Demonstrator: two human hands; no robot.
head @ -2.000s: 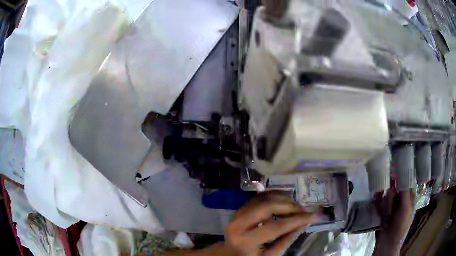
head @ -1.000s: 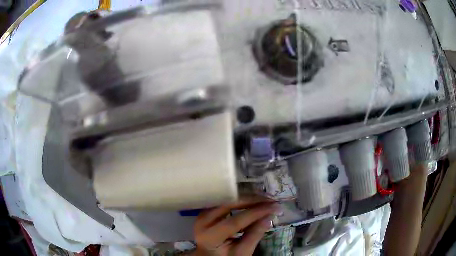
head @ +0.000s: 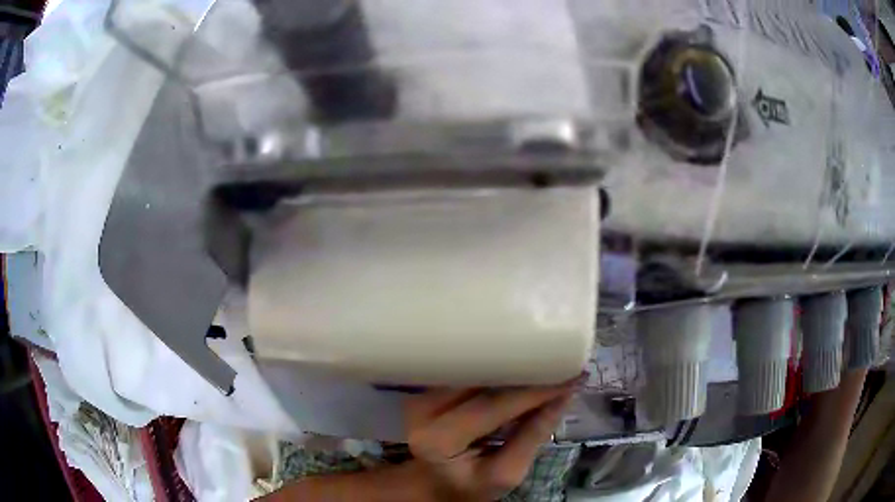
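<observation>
The cream machine head [head: 422, 284] fills the middle and hides the looper area. My left hand [head: 486, 431] is at the machine's near edge just below the head, fingers bent and pointing right. Its fingertips are partly behind the head, so I cannot tell whether it holds anything. Of my right arm only the forearm shows, at the lower right below the tension knobs [head: 761, 353]; the right hand is hidden behind the machine. The silver cloth plate [head: 162, 235] is at the left.
The round oil sight window [head: 689, 93] is on top of the machine, with pale thread lines beside it. White fabric [head: 59, 196] is heaped at the left. Checked cloth [head: 545, 476] shows below the machine edge. A red edge [head: 162, 461] is at the lower left.
The view first came close over the machine head, then shifted so the head sits more central. The looper area, seen two seconds ago, is now covered. My left hand has slipped further behind the head.
</observation>
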